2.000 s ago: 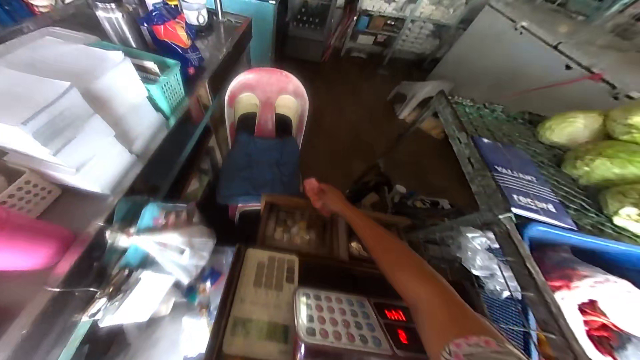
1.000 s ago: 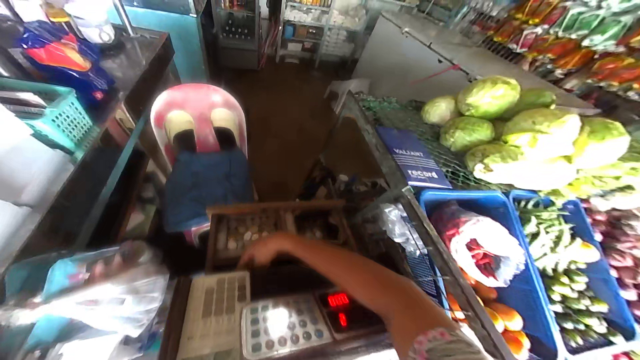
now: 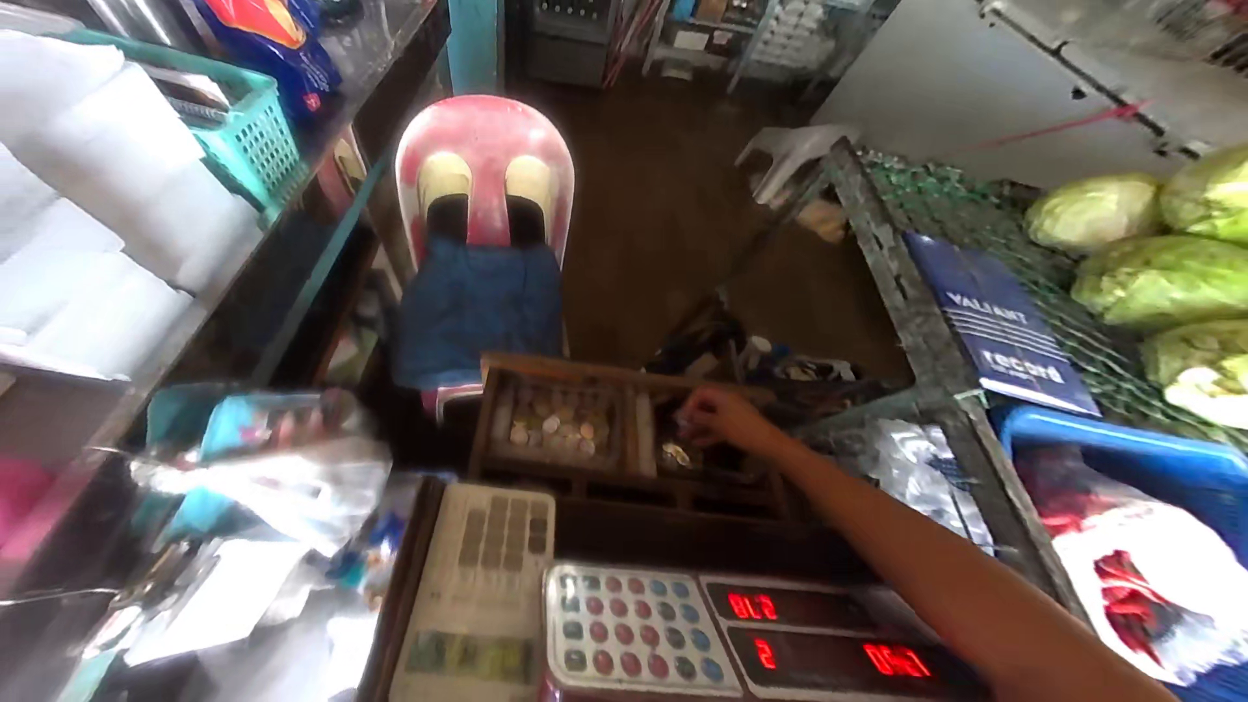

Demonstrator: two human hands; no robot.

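My right hand [image 3: 717,419] reaches from the lower right into an open wooden drawer [image 3: 629,375], its fingers bent over the right-hand compartment. Shiny coins [image 3: 675,453] lie just under the fingers; whether the fingers hold any is hard to see. More coins [image 3: 561,427] fill the drawer's left compartment. Nearer to me stands a digital scale [image 3: 639,629] with a round-button keypad and lit red digits. Left of it lies a pale calculator-like device with square keys [image 3: 502,531]. My left hand is out of view.
A red plastic chair [image 3: 487,122] with a blue cloth [image 3: 478,302] stands beyond the drawer. Plastic bags [image 3: 292,478] and papers [image 3: 97,146] cover the left counter. At right, a metal rack [image 3: 892,283] holds a blue record book [image 3: 1004,322] and cabbages [image 3: 1160,278], beside a blue crate [image 3: 1121,439].
My right hand was at the drawer's far edge, then over the left coin compartment, and is now in the right compartment. The view has swung right and back left.
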